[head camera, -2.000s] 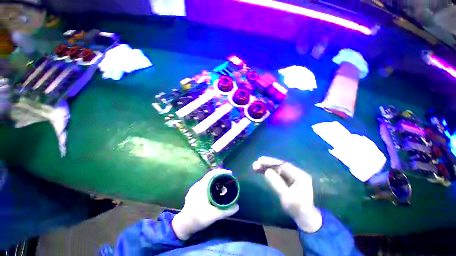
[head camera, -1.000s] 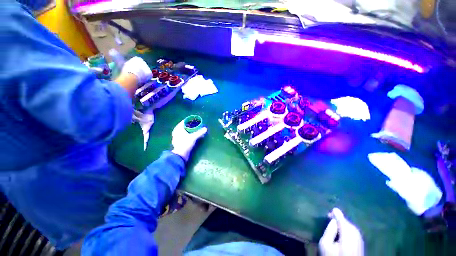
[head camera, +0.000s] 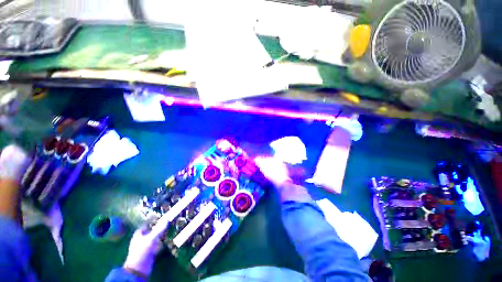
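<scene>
The green circuit board (head camera: 190, 220) lies in front of me, with three red-copper rings in a row and three long white bars. My left hand (head camera: 144, 248), in a white glove, grips the board's lower left edge. My right hand (head camera: 275, 169), also gloved, is at the board's upper right edge by the dark blocks; its fingers are blurred in the pink glow and I cannot tell if they hold it. The green-rimmed coating pot (head camera: 104, 227) stands on the bench to the left of my left hand. The brush is not visible.
Another person's gloved hand (head camera: 14, 161) is by a second board (head camera: 63, 160) at the left. Glowing wipes (head camera: 113, 151) lie beside it. A pinkish cylinder (head camera: 332, 160), more wipes (head camera: 352, 226) and a third board (head camera: 413, 215) are at the right. A fan (head camera: 418, 41) stands behind.
My left hand has let go of the pot, now on the bench, and has taken the board's edge. My right hand has moved from the front up to the board's far right edge. The view has shifted.
</scene>
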